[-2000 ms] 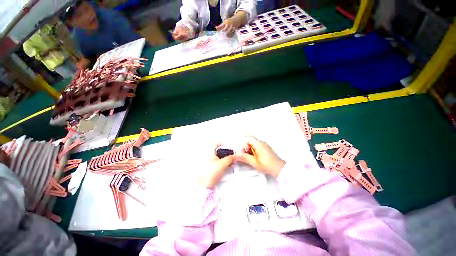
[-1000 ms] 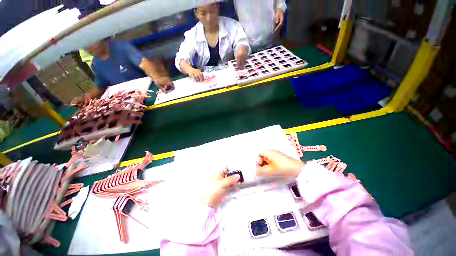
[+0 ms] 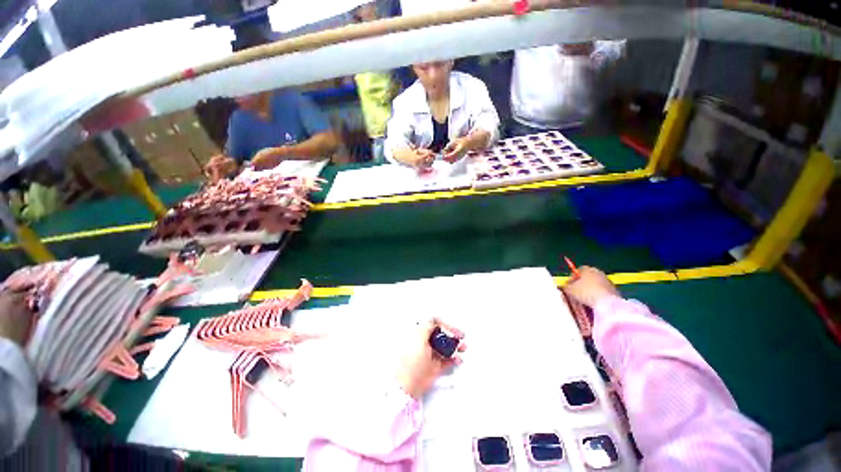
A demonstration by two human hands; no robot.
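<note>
My left hand (image 3: 430, 358) holds a black square watch head (image 3: 444, 342) in its fingertips above the white foam tray (image 3: 498, 309). My right hand (image 3: 590, 288) is at the tray's far right corner, over the loose straps, with a thin orange stick-like tool (image 3: 572, 267) pointing up from it. Whether it also touches a strap is hidden. Several watch heads (image 3: 545, 447) sit in pockets at the tray's near right. The forearm covers most of the strap pile (image 3: 579, 313).
Strapped watches (image 3: 242, 324) lie on a white board (image 3: 184, 415) at left. Stacked foam trays (image 3: 88, 318) stand far left beside another person's arm. Across the line are a dark-pocketed tray (image 3: 221, 221), a watch tray (image 3: 535, 155), seated people and a blue cloth (image 3: 655, 217). Yellow strips edge the green bench.
My right hand has moved away from the watch head, out to the straps at the far right. My left hand still holds the watch head. The view has tilted up, and more watch heads show.
</note>
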